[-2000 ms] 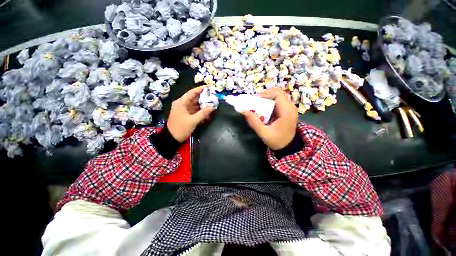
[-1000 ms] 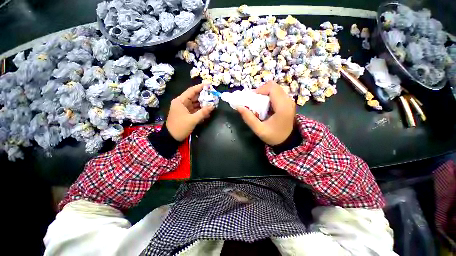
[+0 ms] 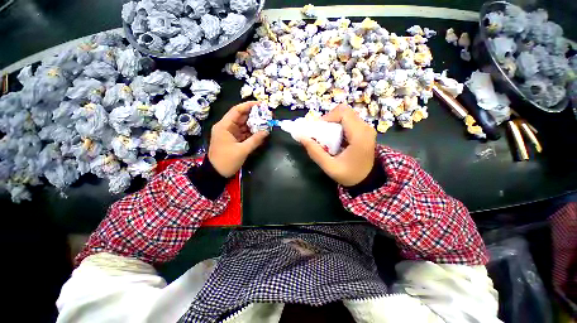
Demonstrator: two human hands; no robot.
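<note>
My left hand (image 3: 231,140) holds a small pale lilac-white flower head (image 3: 259,118) between thumb and fingers. My right hand (image 3: 352,146) is shut on a white glue bottle (image 3: 319,134) with red print, held on its side. The bottle's blue tip points left and is at the flower's right side; whether it touches cannot be told. A loose pile of small flower hearts (image 3: 335,63), whitish with yellow parts, lies straight ahead. A heap of grey-lilac flower heads (image 3: 95,113) lies at left.
A metal basin (image 3: 190,58) of flower heads stands behind the left heap, another basin (image 3: 520,101) at far right. A white rag (image 3: 487,96), dark handle (image 3: 482,117) and copper-coloured tubes (image 3: 517,140) lie at right. A red mat (image 3: 234,205) is under my left forearm.
The flower in my left hand has shifted slightly left and up, and looks turned. The glue tip has moved slightly down, to the flower's lower right side. Both hands keep their hold.
</note>
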